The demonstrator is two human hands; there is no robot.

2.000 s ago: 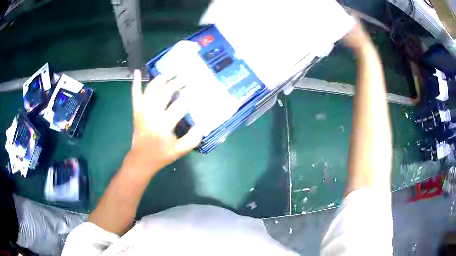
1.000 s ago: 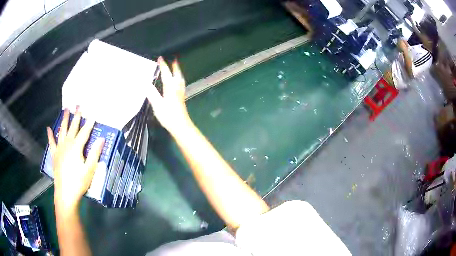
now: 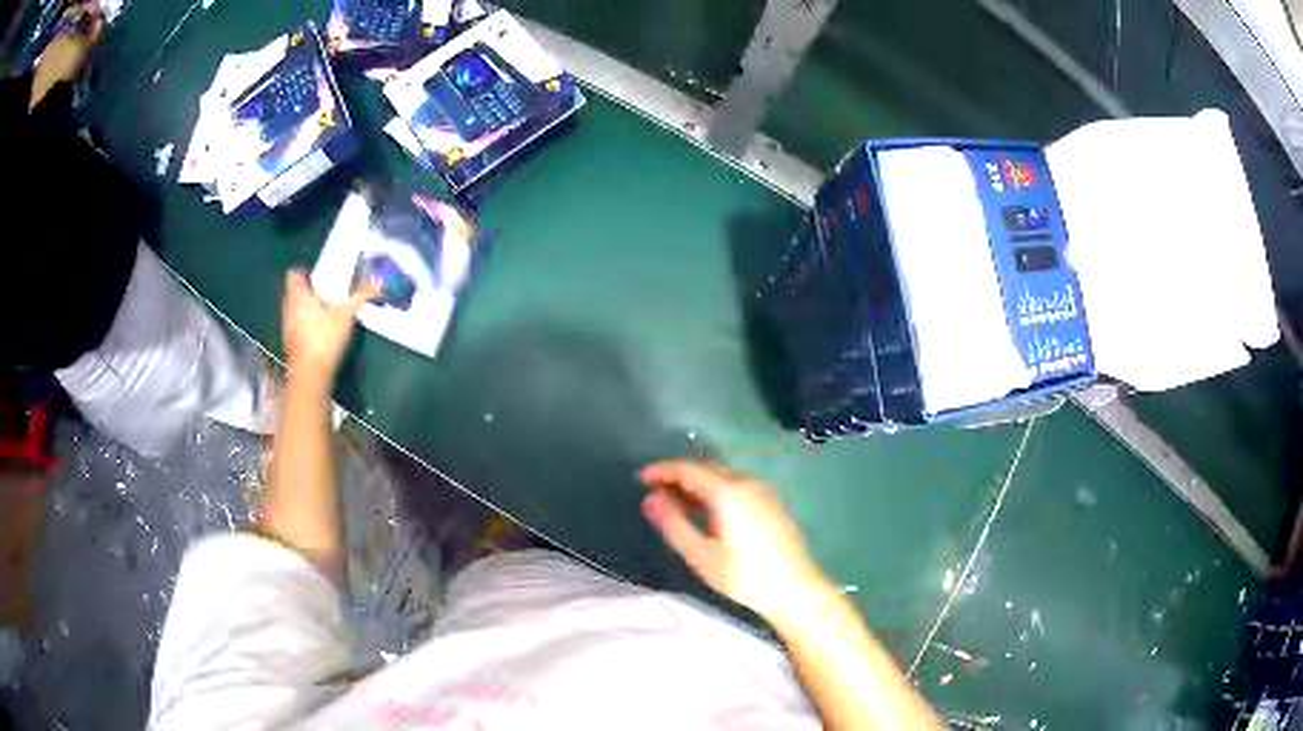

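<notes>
A retail box (image 3: 436, 317), printed white and dark with a device picture, lies on the green bench left of centre, slightly blurred. My left hand (image 3: 323, 326) is at its near left edge, thumb over the top; the fingers seem to grip it. My right hand (image 3: 732, 536) is over the bench at lower centre, fingers apart and empty. To the right stands a row of blue boxes (image 3: 1050, 307) side by side, with white flaps (image 3: 1172, 250) folded out to the right. A white area covers part of the front box's face.
Several closed retail boxes (image 3: 493, 97) lie loosely piled at the upper left. Another person's hand (image 3: 65, 57) and dark-sleeved body (image 3: 65, 271) are at the left edge. Metal uprights (image 3: 772, 64) and edging (image 3: 1179, 479) cross the bench. White scraps dot the bench.
The view has swung left. Both hands have let go of the blue box row, which now stands alone. My left hand has moved to a loose retail box; my right hand is empty.
</notes>
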